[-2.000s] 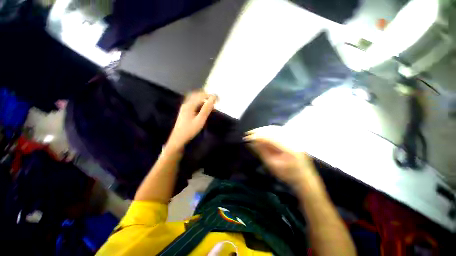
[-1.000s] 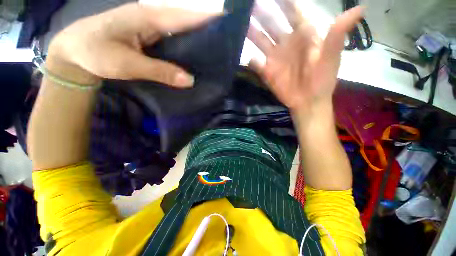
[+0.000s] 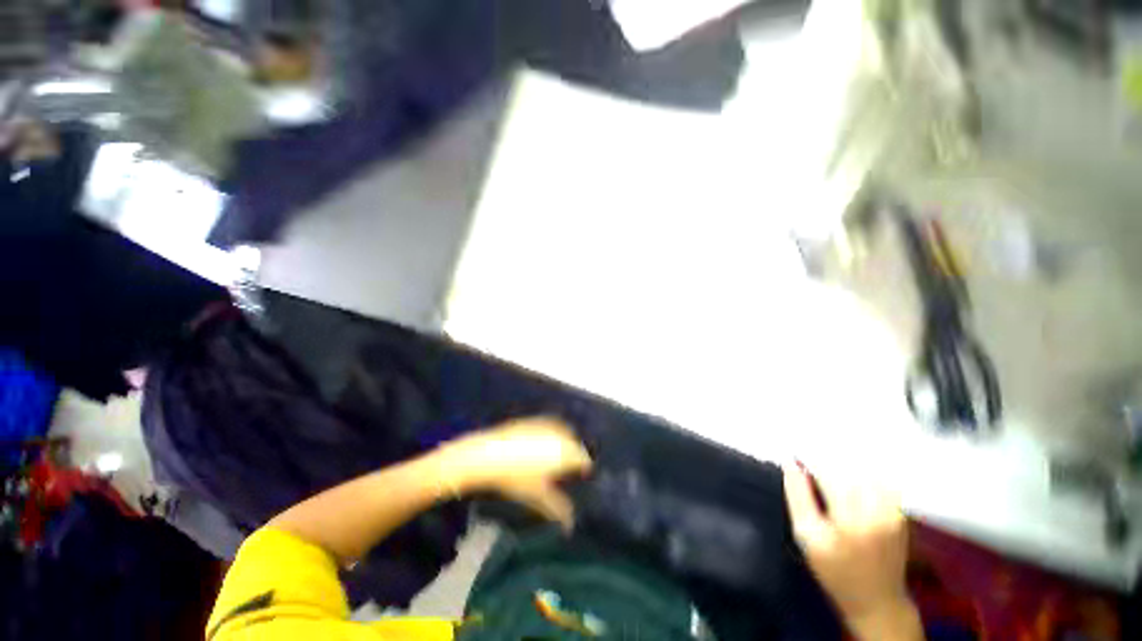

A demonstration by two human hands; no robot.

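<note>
The picture is blurred. My left hand (image 3: 532, 463) is below the table's front edge, fingers bent, over dark cloth (image 3: 683, 513); whether it grips the cloth is unclear. My right hand (image 3: 854, 538) is at the table's front edge, fingertips at the white top (image 3: 626, 251). Whether it holds anything cannot be told. The dark cloth spans the space between both hands, below the table edge, and its outline is hard to make out.
Black shears (image 3: 954, 363) lie at right on the table, with a small yellow-red tool (image 3: 942, 251) beside them. Dark navy cloth (image 3: 363, 150) lies on the grey surface at left. Bunched dark cloth (image 3: 238, 413) hangs below it. The blurred machine (image 3: 864, 88) stands at upper right.
The dark piece raised under my left hand a second ago is no longer held up. Both hands are lower and further apart, and the view has shifted to show more table.
</note>
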